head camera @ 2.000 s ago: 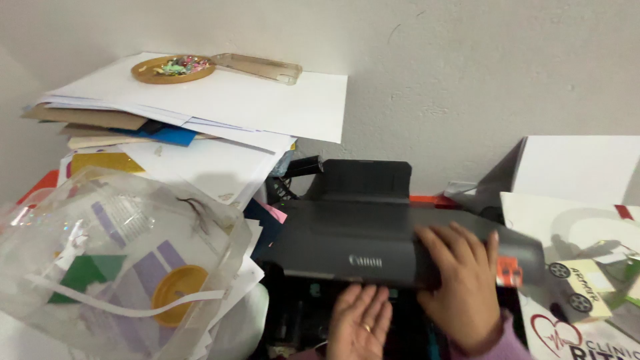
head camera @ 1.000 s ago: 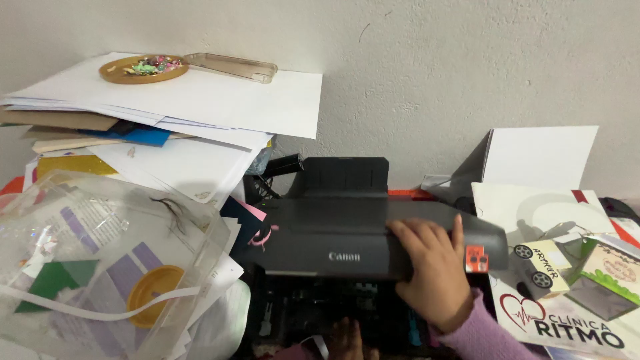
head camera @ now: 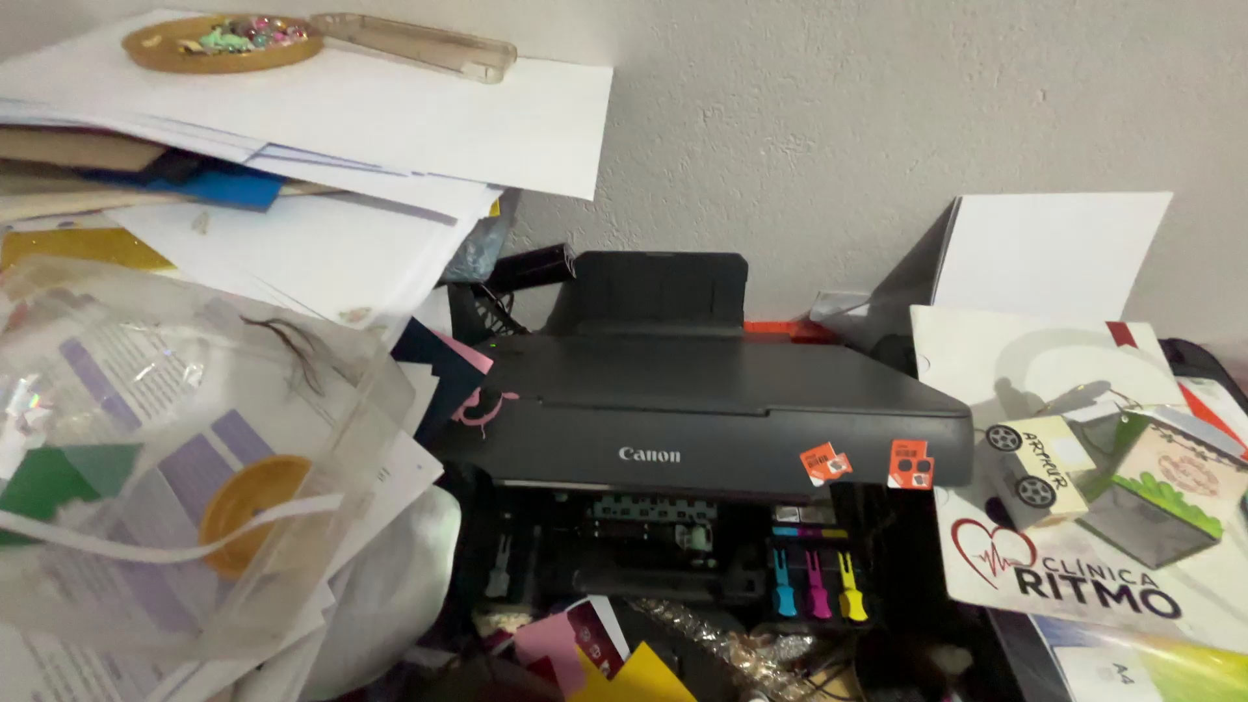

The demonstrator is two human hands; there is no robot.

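Note:
Neither of my hands is in the head view. A black Canon printer (head camera: 682, 390) sits against the wall, its upper unit over a dark front cavity. Inside the cavity are the carriage mechanism (head camera: 648, 536) and, at the right, blue, magenta and yellow tabs (head camera: 817, 585). A black rear paper support (head camera: 660, 292) stands upright behind the printer. Two orange stickers (head camera: 911, 464) are on its front at the right, and a pink strip (head camera: 480, 409) lies on its left end.
Stacked paper (head camera: 468, 127) at the left bears an orange dish (head camera: 222, 57) of small pieces. Nearer is a clear plastic bag (head camera: 195, 390). Paper scraps (head camera: 634, 678) lie below the printer. At the right, a white printed bag (head camera: 985, 361) lies under small paper boxes (head camera: 1035, 473).
Both hands, at the printer's front and on its upper unit before, have left the view. The tabs inside the printer now show. The view has shifted.

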